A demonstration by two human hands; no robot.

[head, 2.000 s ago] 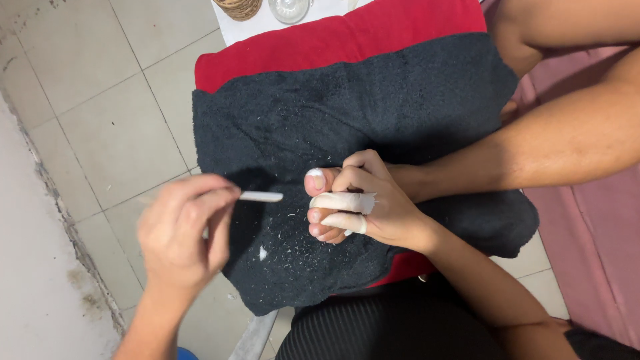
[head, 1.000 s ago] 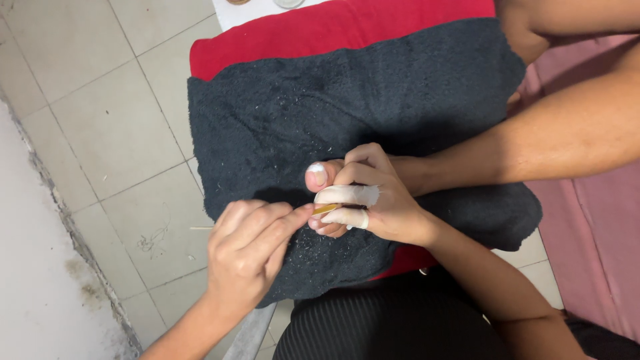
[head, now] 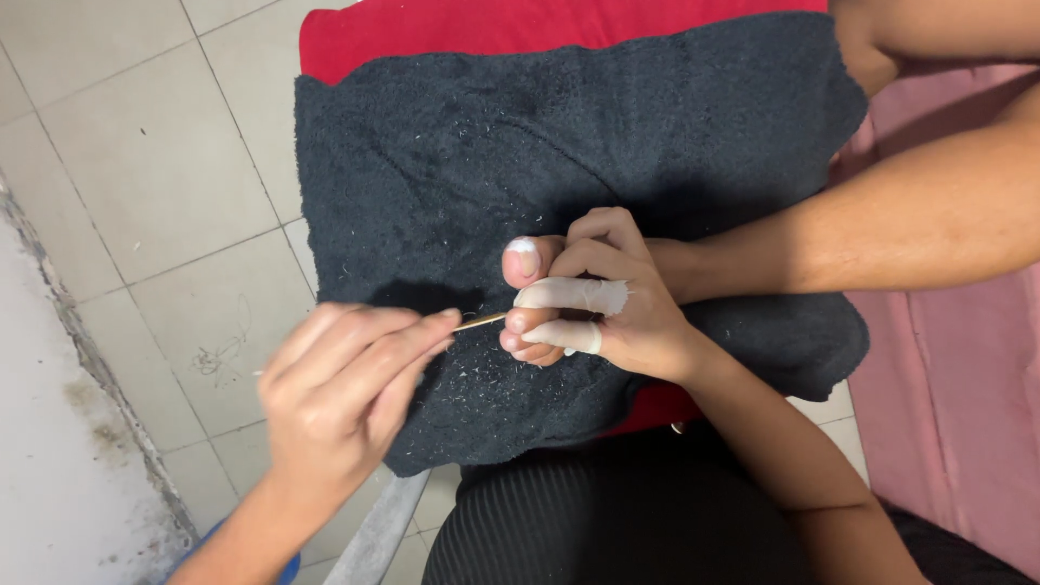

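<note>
Another person's foot (head: 524, 264) rests on a dark towel (head: 455, 162) strewn with pale flakes; its big toenail has white matter along the tip. My right hand (head: 634, 301), with white covers on the index finger and thumb, grips the toes from the leg side and spreads them. Pinched in my left hand (head: 349, 382) is a thin wooden stick (head: 481, 322), its tip at one of the smaller toes. The far end of the stick is hidden in the hand.
Under the towel lies a red cloth (head: 569, 28). A pink padded seat (head: 934, 390) is at the right. Beyond the towel's left side are floor tiles (head: 154, 179) and a stained wall (head: 65, 406). A blue object (head: 288, 569) shows at the bottom left.
Two seconds ago my left hand held a white stick-like tool away from the toes; now it holds the thin stick at a smaller toe. The right hand keeps its grip on the foot.
</note>
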